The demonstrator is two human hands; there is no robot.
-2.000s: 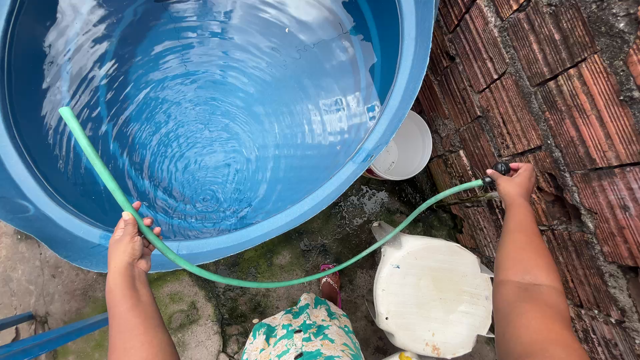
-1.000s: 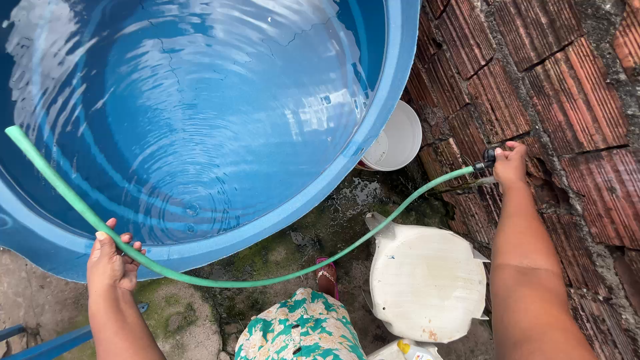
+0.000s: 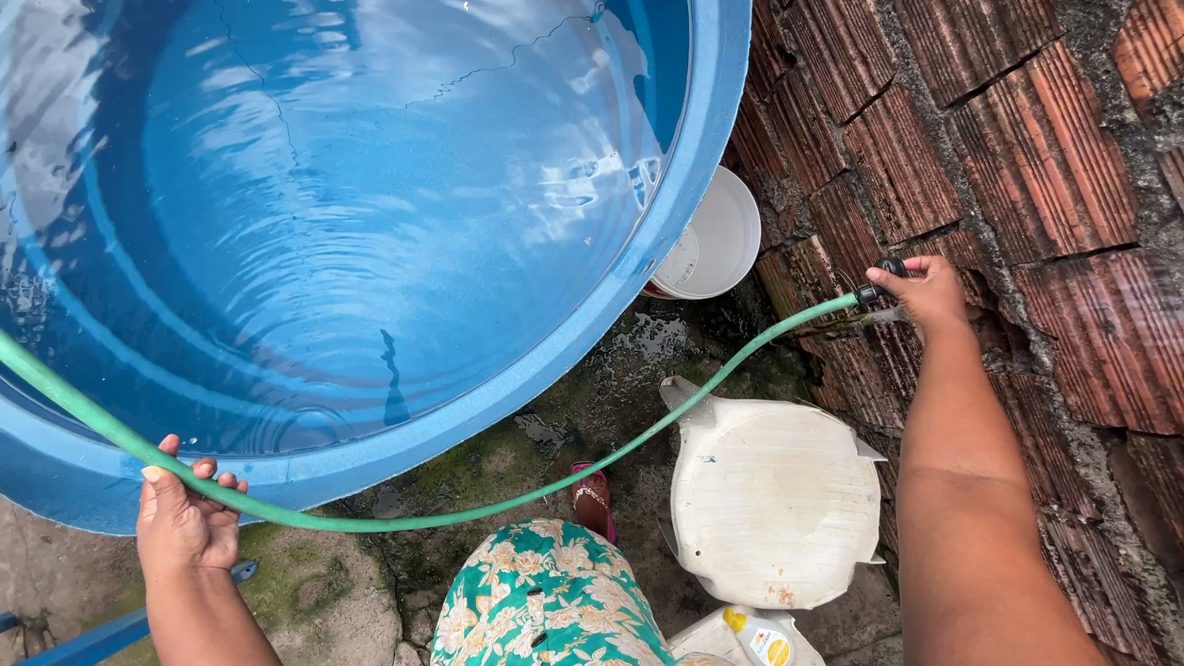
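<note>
A green hose [image 3: 444, 520] sags in a curve between my hands. My left hand [image 3: 190, 513] grips it by the near rim of a round blue water tank [image 3: 518, 393], and the hose's far part reaches over the water beyond the left edge of the view. At the brick wall, my right hand [image 3: 925, 289] is closed on the black tap fitting [image 3: 881, 277] at the hose's other end. Water runs out just below that fitting. The tank holds rippling water with reflections on it.
A white bucket [image 3: 717, 236] stands between tank and hollow-brick wall [image 3: 999, 176]. A white plastic stool [image 3: 777, 504] is below the hose, with a yellow-and-white bottle [image 3: 763, 638] nearer me. Blue bars [image 3: 92, 643] lie at lower left. The mossy concrete floor [image 3: 472, 472] is wet.
The hose's free end, seen over the tank in both earlier frames, has gone out of view at the left. My left hand has moved left with the hose; my right hand stays at the fitting.
</note>
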